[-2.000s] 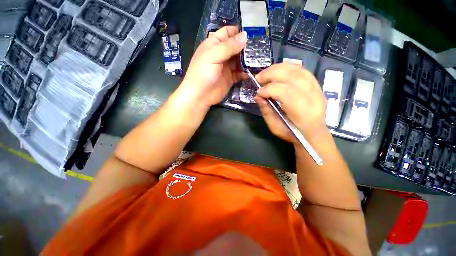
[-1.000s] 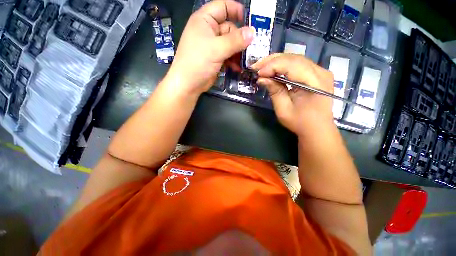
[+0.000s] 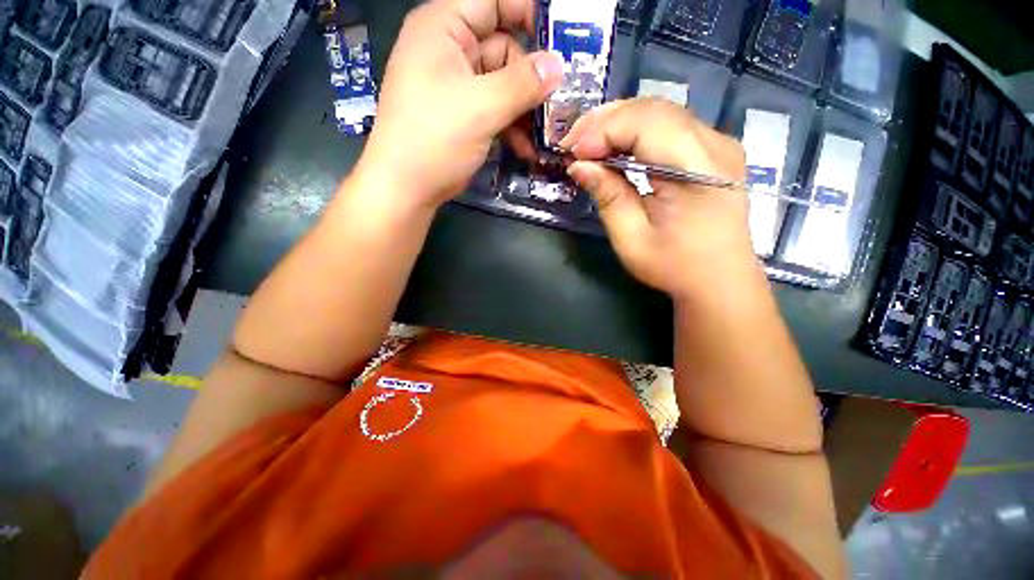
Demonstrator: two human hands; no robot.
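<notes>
My left hand [image 3: 454, 96] holds a phone board with display [image 3: 581, 45] upright at the top of the view, thumb on its left edge. The board has a pale screen end, a blue band and a silvery lower end; its top is cut off by the frame edge. My right hand [image 3: 669, 193] holds thin metal tweezers [image 3: 703, 179] like a pen, the shaft pointing right. Its fingertips are at the board's lower end and hide what they touch there. The clear blister tray [image 3: 856, 244] lies behind and below the hands, with pale-screened boards in its pockets.
Stacked white blister trays [image 3: 102, 244] with black housings stand at left. A loose circuit board [image 3: 352, 79] lies on the dark green mat [image 3: 510, 283]. A black component tray [image 3: 947, 272] is at right. A red bin [image 3: 924, 459] and cardboard box [image 3: 850, 453] are at lower right.
The tweezers have swung from a steep slant to nearly level, and my right fingers have closed in at the board's lower end. The board now shows a paler face. The whole view has shifted slightly.
</notes>
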